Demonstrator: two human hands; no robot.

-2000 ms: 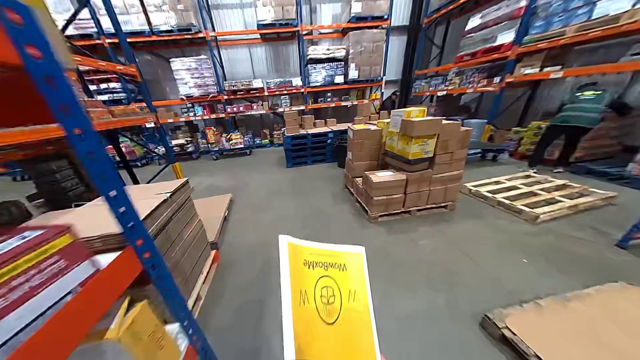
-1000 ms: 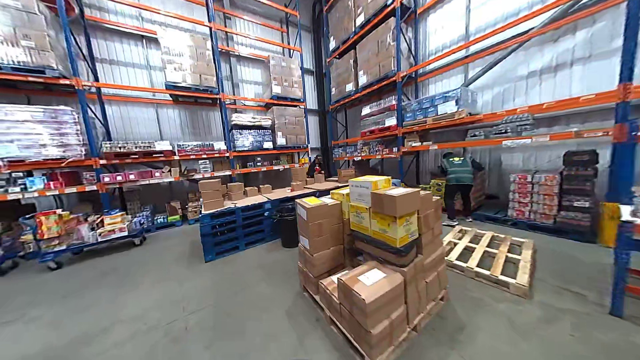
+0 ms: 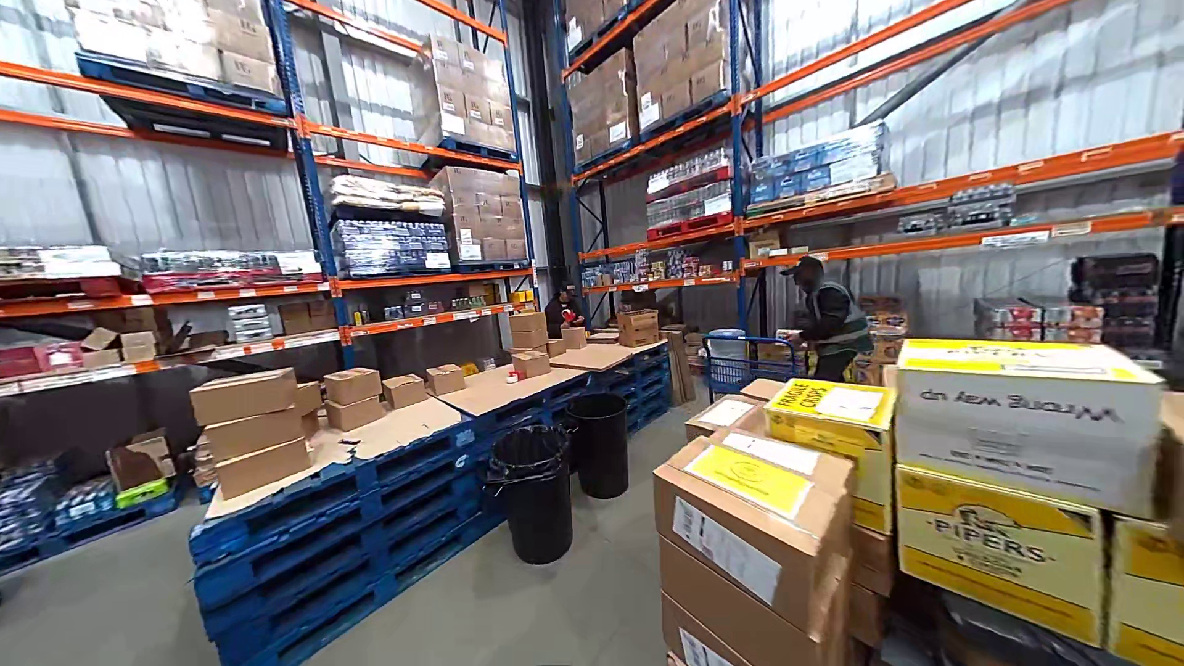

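Observation:
Neither of my hands shows in the head view now. Closest to me, at the lower right, brown cardboard boxes [image 3: 740, 555] stand stacked, the top one bearing a yellow sheet [image 3: 751, 479] and a white one. Beside them are yellow Pipers crisp boxes [image 3: 999, 550], with a white and yellow box [image 3: 1027, 425] turned upside down on top. Across the aisle, a row of stacked blue pallets [image 3: 370, 527] is covered with cardboard sheets and carries closed brown boxes [image 3: 250, 430].
Two black bins [image 3: 532, 504] stand beside the blue pallets. A person in a vest [image 3: 828, 319] is near a blue wire cart [image 3: 749, 365]; another person [image 3: 562, 310] is behind the far end of the pallet row. Orange and blue racking [image 3: 305, 166] lines the walls.
The view has moved up to the stacked boxes and pallet row. The yellow sheet held low in front of me two seconds ago has left that place. The vested person now faces left, by the cart.

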